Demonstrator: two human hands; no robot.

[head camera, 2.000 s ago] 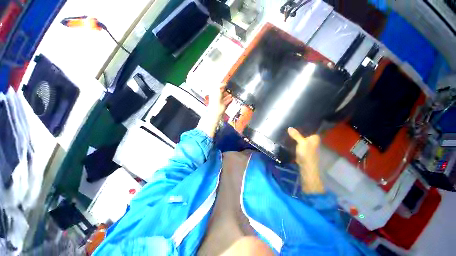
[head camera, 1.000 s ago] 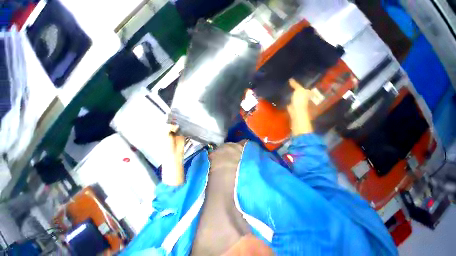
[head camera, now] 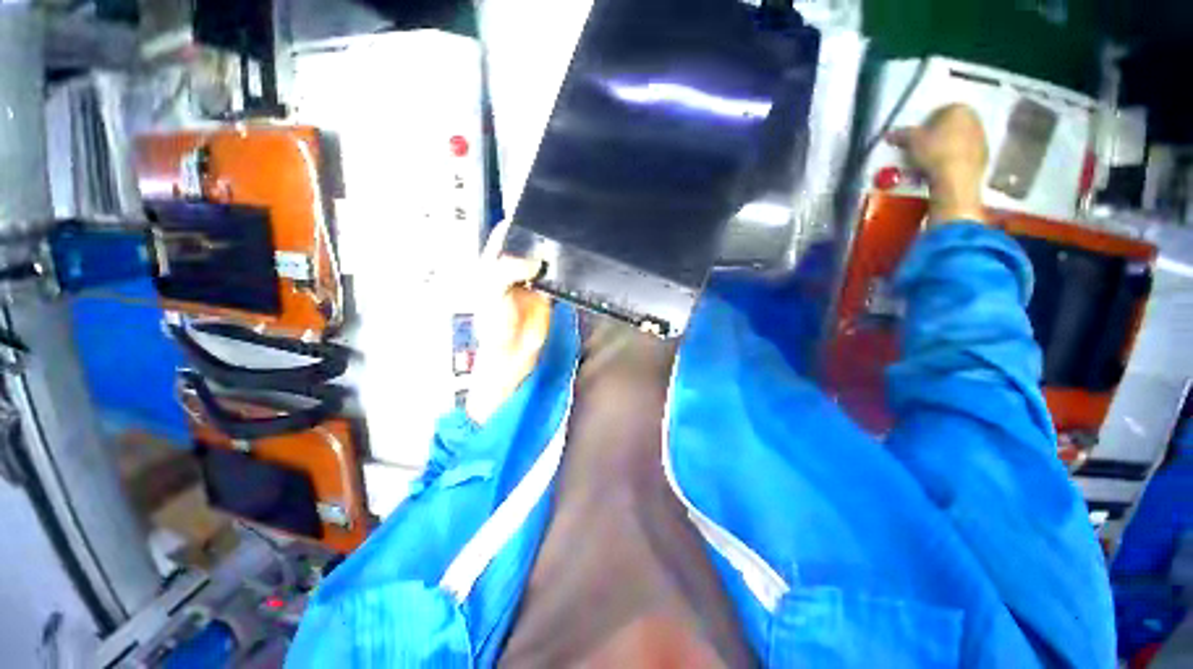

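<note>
A large glossy black panel (head camera: 654, 144) with small brass points along its near edge is tilted in front of my chest. My left hand (head camera: 517, 314) is shut on its near left corner. The fingers under the panel are hidden. My right hand (head camera: 952, 146) is away from the panel, over a white machine box (head camera: 1027, 144) at the upper right. One finger or thumb sticks out to the left, just above a red button (head camera: 888, 178). I see nothing in this hand, and whether it touches the box is unclear.
An orange fixture (head camera: 864, 268) holding a black panel (head camera: 1075, 307) sits below the white box. Orange fixtures (head camera: 308, 196) with black panels (head camera: 216, 255) stand at the left, beside a long white machine housing (head camera: 399, 157) with a red button. Black curved straps or cables lie between them.
The view has turned to other machines. The panel, first on an orange fixture under both hands, was lifted off in my left hand. My right hand has moved to the white box.
</note>
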